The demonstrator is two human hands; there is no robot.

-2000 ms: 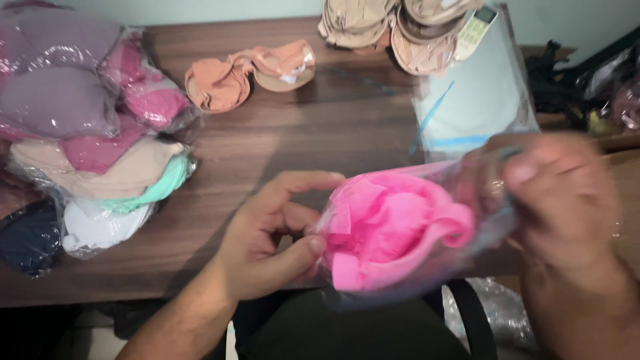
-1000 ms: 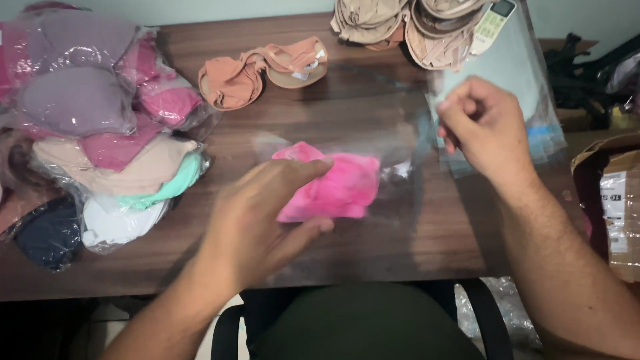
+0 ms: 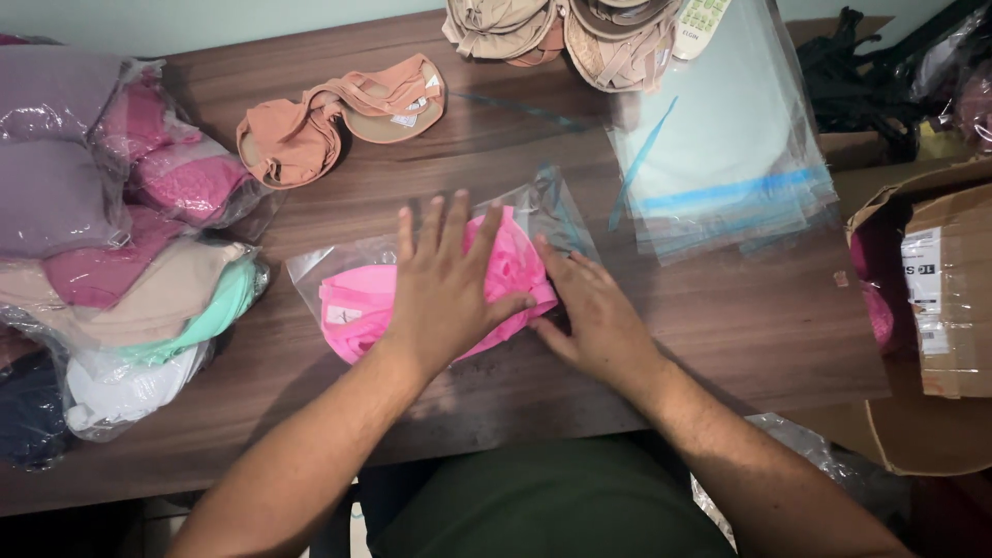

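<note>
A bright pink bra (image 3: 360, 302) lies in a clear plastic bag (image 3: 310, 267) on the brown wooden table (image 3: 542, 403). My left hand (image 3: 449, 287) rests flat across its middle with fingers spread, hiding part of it. At the bag's right side, my right hand (image 3: 593, 318) touches the bra's edge, fingers apart. Beyond them lies an orange-brown bra (image 3: 298, 143), folded and unbagged. A stack of clear bags with blue adhesive strips (image 3: 721, 186) is to the right, a loose blue strip (image 3: 643, 163) beside it.
Bagged bras in several colours (image 3: 155, 294) are heaped at the left. Beige bras (image 3: 620, 46) are stacked at the back, near a white remote control (image 3: 701, 27). An open cardboard box (image 3: 953, 294) stands beyond the table's right edge, with black straps (image 3: 860, 85) behind it.
The bagged pink bra was held up between both hands, then lay on the table. My right hand has come back from near the bag stack to the bra, which now lies spread wider.
</note>
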